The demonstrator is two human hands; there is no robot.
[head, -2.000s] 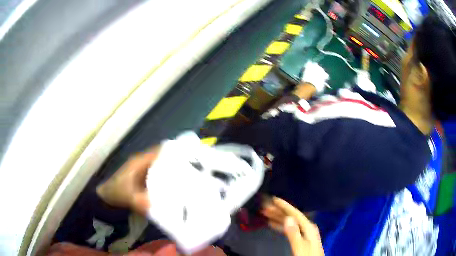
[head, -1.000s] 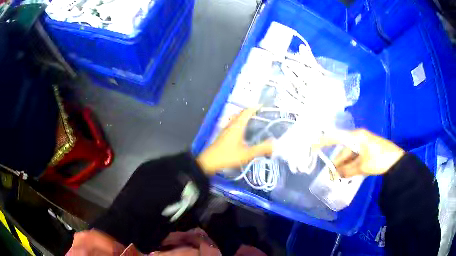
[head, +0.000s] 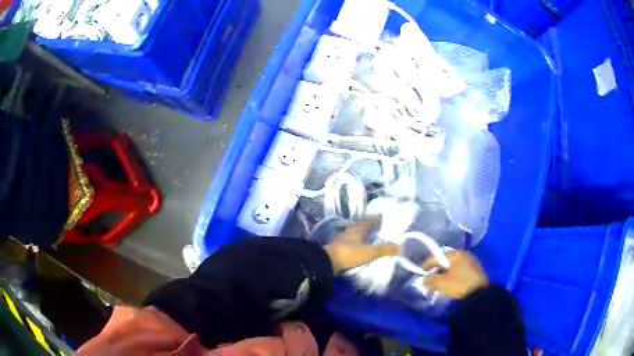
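A blue crate holds a row of white power strips along its left side, with round outlets facing up. Bundled white cords lie to their right, beside shiny clear bubble wrap. My left hand is low in the crate, at a blurred white cord bundle. My right hand is at the near right, with its fingers closed on a looped white cord. What lies under both hands is blurred and partly hidden.
Another blue crate with white goods stands on the grey floor at the upper left. A red stool and a dark-clothed person are at the left. More blue crates stand at the right.
The view has turned from the bench and seated worker to the crate. My hands have moved from the crate's middle to its near end. The left row of strips now shows more fully.
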